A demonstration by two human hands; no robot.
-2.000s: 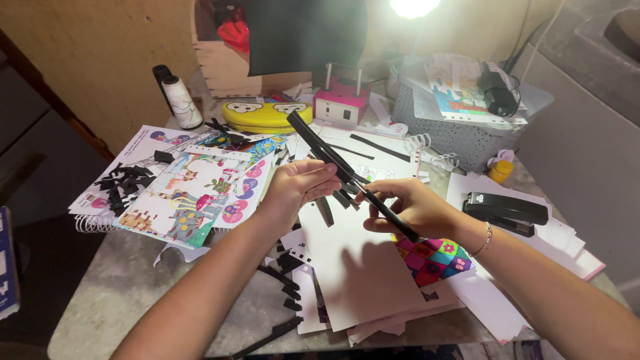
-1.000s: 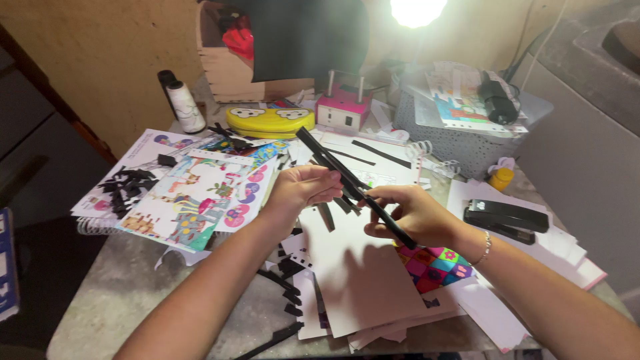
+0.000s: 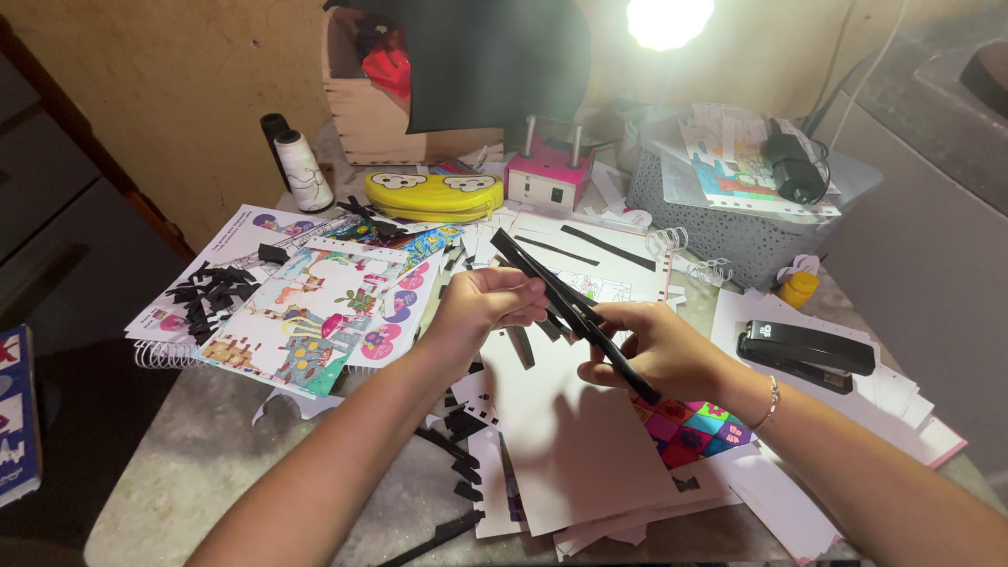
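Note:
My left hand point(image 3: 496, 303) pinches black strips point(image 3: 526, 261), apparently paper, between thumb and fingers. On the right, my right hand point(image 3: 650, 346) is closed around a long dark tool, probably scissors point(image 3: 618, 362), whose far end meets the strips; the blades are hard to tell apart. Both hands are over a stack of white sheets point(image 3: 579, 457). Short black cut pieces point(image 3: 213, 295) lie in a heap on a spiral notebook at the left, and more lie along the left side of the stack. Two black strips point(image 3: 606, 246) rest on a white page behind my hands.
A yellow pencil case point(image 3: 433, 197), a pink and white device point(image 3: 549, 177) and a thread cone point(image 3: 303, 173) stand at the back. A grey basket point(image 3: 709, 236) holds papers and a black adapter. To the right are a black stapler point(image 3: 807, 350) and a small yellow bottle point(image 3: 798, 290).

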